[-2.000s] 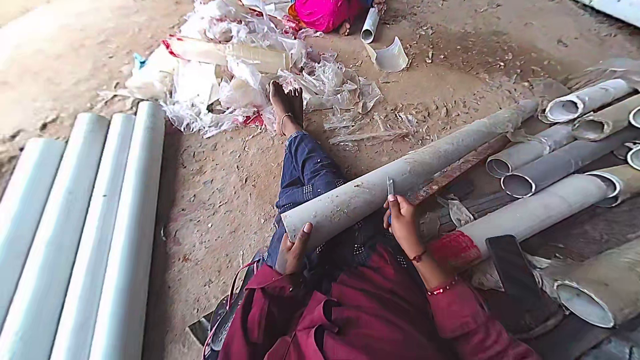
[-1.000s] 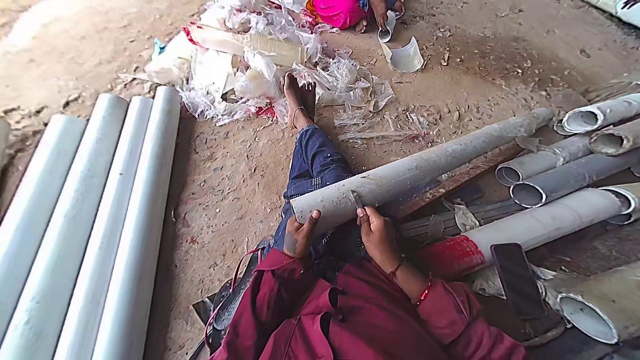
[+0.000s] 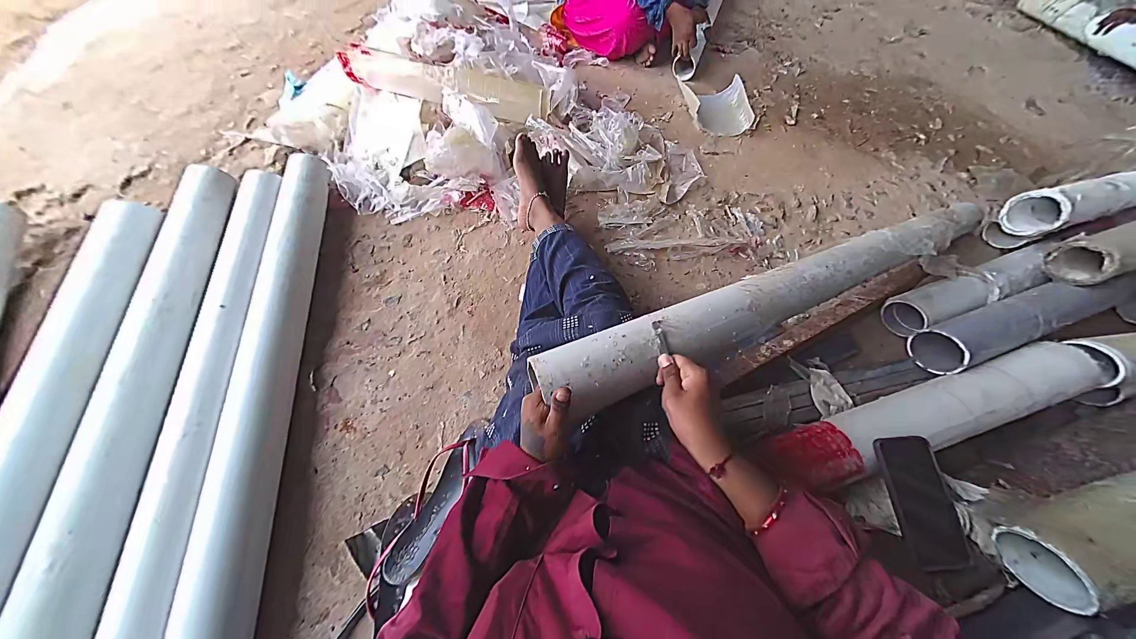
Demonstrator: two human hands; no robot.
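A long grey plastic pipe [image 3: 763, 306], stained and flecked, lies slanted across my lap, its near end toward the left. My left hand [image 3: 545, 424] grips the rim of that near end, thumb on the outside and the fingers partly hidden. In my right hand [image 3: 688, 399] is a small flat metal blade [image 3: 661, 337], its tip against the upper side of the pipe. Whether it is a knife or a scraper, I cannot tell. My legs in blue jeans are under the pipe.
Several pale pipes [image 3: 257, 373] lie side by side at left. Crumpled plastic film [image 3: 470, 133] and a curved pipe piece [image 3: 723, 108] are ahead. Grey pipes [image 3: 1003, 324], a red-ended pipe [image 3: 816, 453] and a phone [image 3: 921, 501] are at right. Another person's hand [image 3: 682, 31] holds a pipe.
My right hand and the blade have moved along the pipe toward its near end since two seconds ago. The other person's hand has come into view at the top.
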